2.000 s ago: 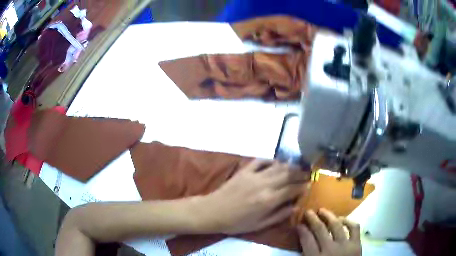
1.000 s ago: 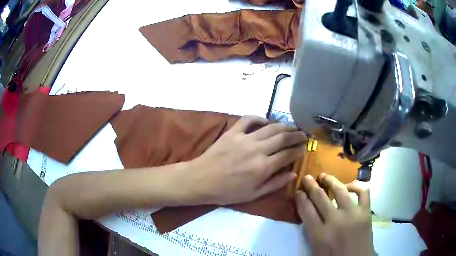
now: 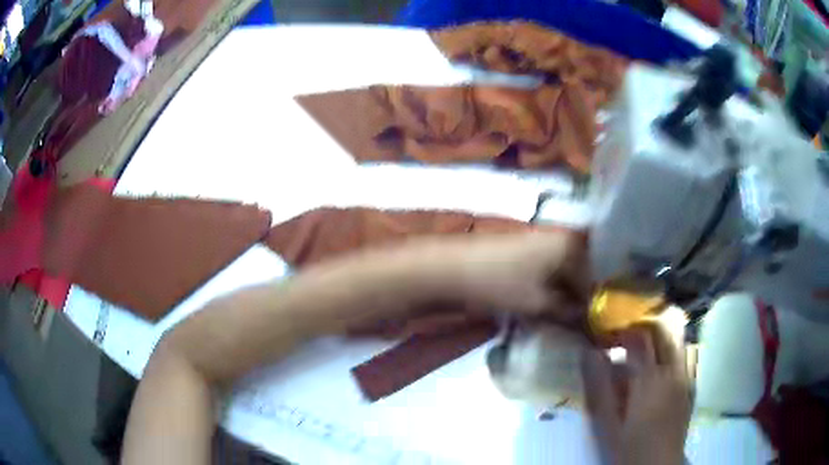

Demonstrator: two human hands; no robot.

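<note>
A rust-brown ruffled piece (image 3: 354, 232) lies across the table, partly hidden under my left forearm. A narrow rust-brown strip (image 3: 423, 361) sticks out below the forearm. My left hand (image 3: 564, 272) is blurred and dark, close against the sewing machine head (image 3: 654, 173); its fingers cannot be made out. My right hand (image 3: 641, 386) is blurred, fingers pointing up at the lamp-lit cloth (image 3: 625, 307) under the head. Whether either hand grips cloth is unclear. The needle and presser foot cannot be made out.
A stack of flat rust-brown panels (image 3: 173, 250) lies at left on red cloth (image 3: 32, 227). Gathered panels (image 3: 473, 123) lie at the far side, before a blue bin (image 3: 545, 18). Dark red pieces (image 3: 804, 422) lie at far right. A pale grey rounded shape (image 3: 545, 363) shows beside my right hand.
My left hand has moved right, towards the machine head, and no longer lies spread on the cloth. The brown cloth has shifted right and uncovered the front table area. The view has also shifted.
</note>
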